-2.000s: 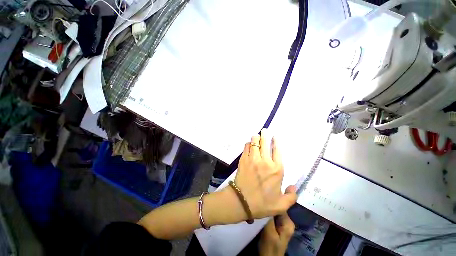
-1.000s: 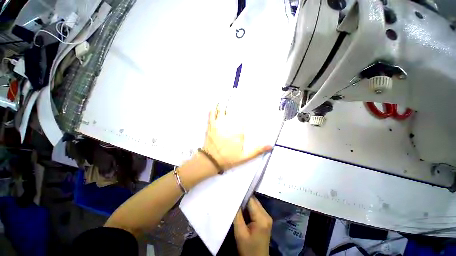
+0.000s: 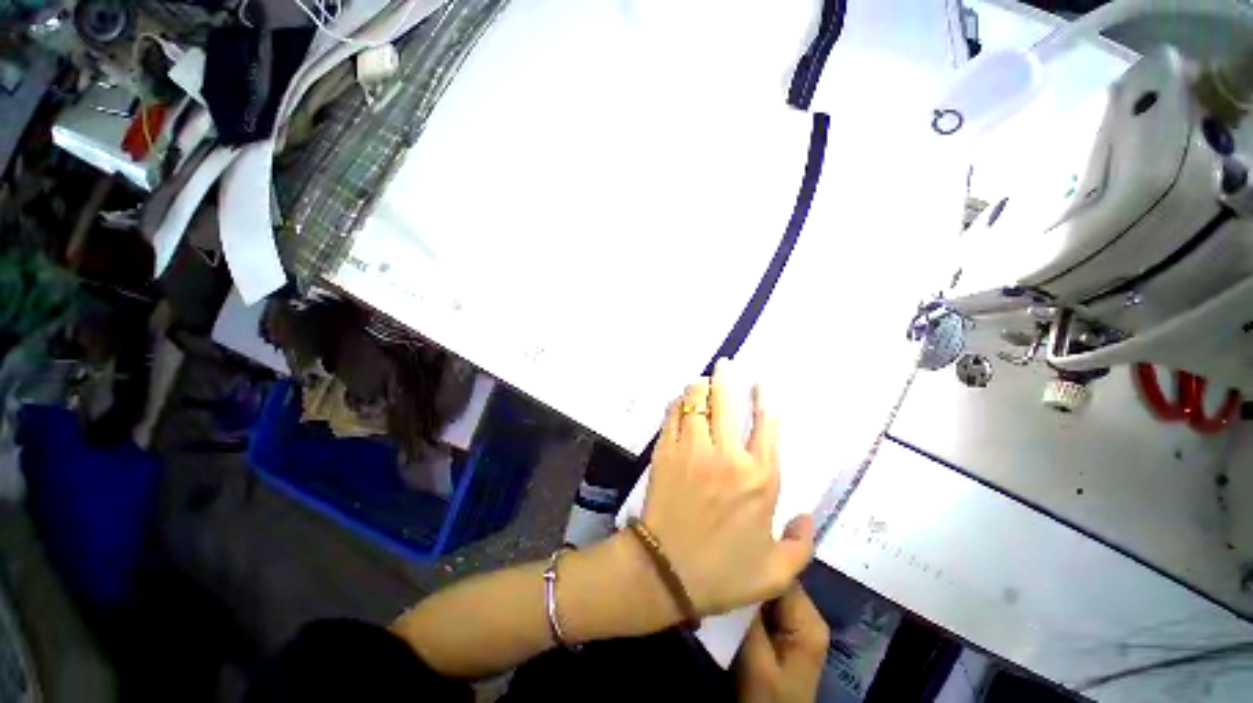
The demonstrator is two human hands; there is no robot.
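A white panel (image 3: 770,398) with a dark band (image 3: 776,275) along its left edge lies on the white table and reaches the needle area (image 3: 937,327) of the sewing machine (image 3: 1168,234). My left hand (image 3: 721,501) lies flat on the panel, palm down, fingers slightly spread, thumb at its right edge. My right hand (image 3: 786,648) is lower, partly under my left hand, with curled fingers at the panel's near edge; its fingertips are partly hidden. The panel's white face blends into the bright table.
Another dark-edged piece (image 3: 820,55) lies behind the panel. A thread guide ring (image 3: 947,121) is left of the machine head. Red-handled scissors (image 3: 1189,398) lie on the bed at right. White offcut strips (image 3: 247,234) hang at left above a blue crate (image 3: 364,501).
The view swung right and back. The dark band, nearly continuous two seconds ago, now shows a gap near its far end. My right hand is closer under my left hand than one second ago.
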